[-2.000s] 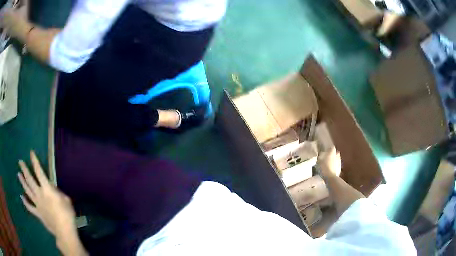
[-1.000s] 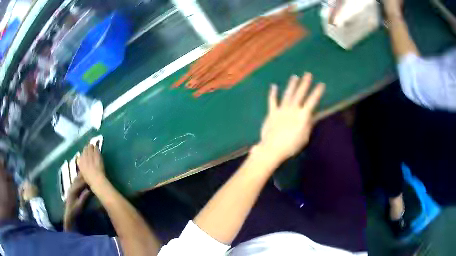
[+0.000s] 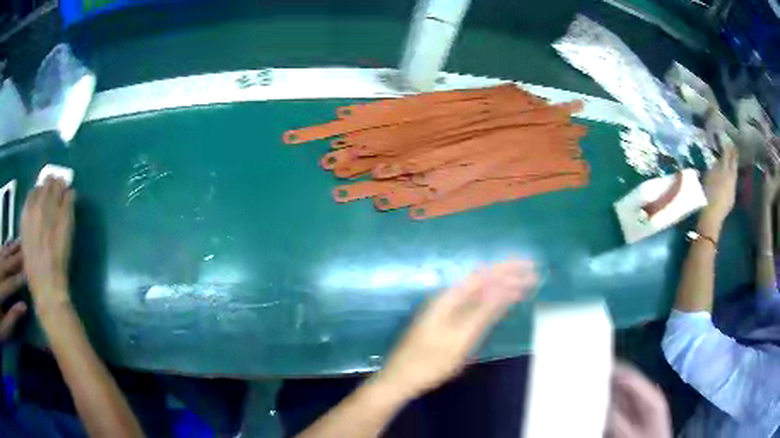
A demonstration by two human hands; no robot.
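A cream-white housing (image 3: 569, 368), blurred, stands at the bottom right near the table's front edge. My right hand (image 3: 640, 404) is on its right side and holds it; the hand is blurred and partly cut off by the lower edge. My left hand (image 3: 457, 321) is stretched out over the front of the table, left of the housing, empty and blurred, not touching it. A pile of reddish-brown straps (image 3: 462, 145) lies fanned out behind my hands, with holes in the rounded ends.
Small white caps (image 3: 637, 150) lie right of the pile beside a clear plastic bag (image 3: 624, 73). A coworker's hand (image 3: 723, 184) at right touches a strapped housing (image 3: 658, 205). Coworkers' hands at left are by white pieces (image 3: 8, 210). A pale rail (image 3: 197, 91) and post (image 3: 434, 38) stand behind.
The view has swung from the carton on the floor to the table. My right hand, earlier in the carton among housings, now holds one at the table. My left hand has stayed empty.
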